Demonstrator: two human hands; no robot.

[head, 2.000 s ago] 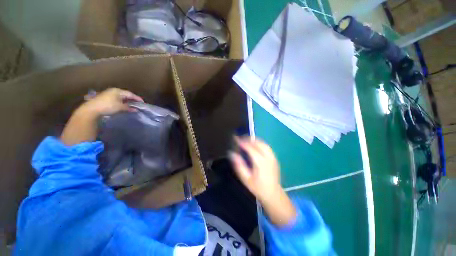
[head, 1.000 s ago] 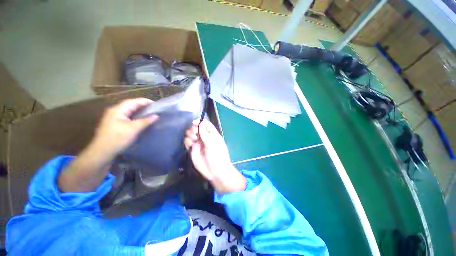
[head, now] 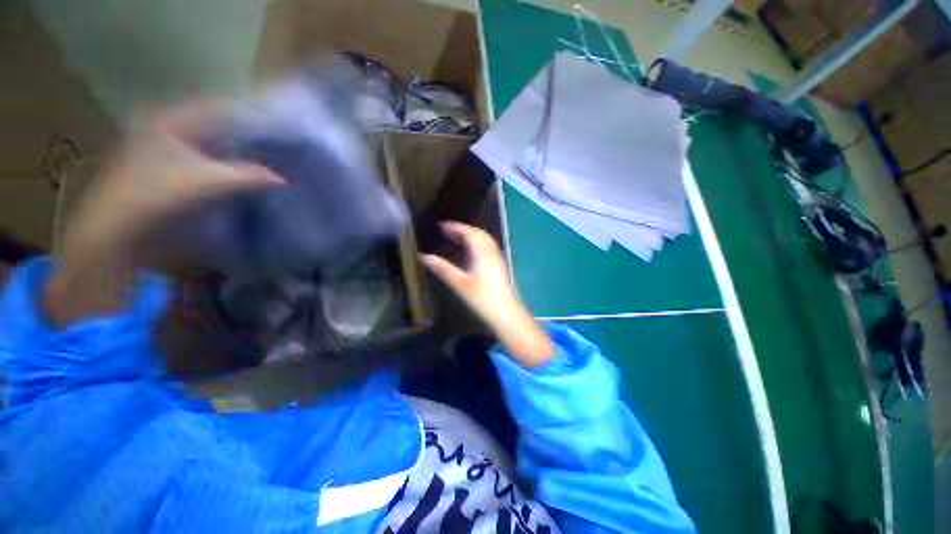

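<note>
My left hand is blurred at the left and grips a filled grey bag above the near cardboard box. The bag is blurred too, with a dark shape showing inside. My right hand is empty, with fingers apart, between the box and the bench edge. Below the held bag, more filled bags lie in the near cardboard box. A far box also holds filled bags.
A fanned stack of flat grey bags lies on the green bench. Dark headsets stand along the bench's far right side, with a dark roll-like object behind the stack. Cartons stand beyond.
My left hand has moved the filled bag up and left. My right hand has let go of the bag's dark cord and moved right, away from it.
</note>
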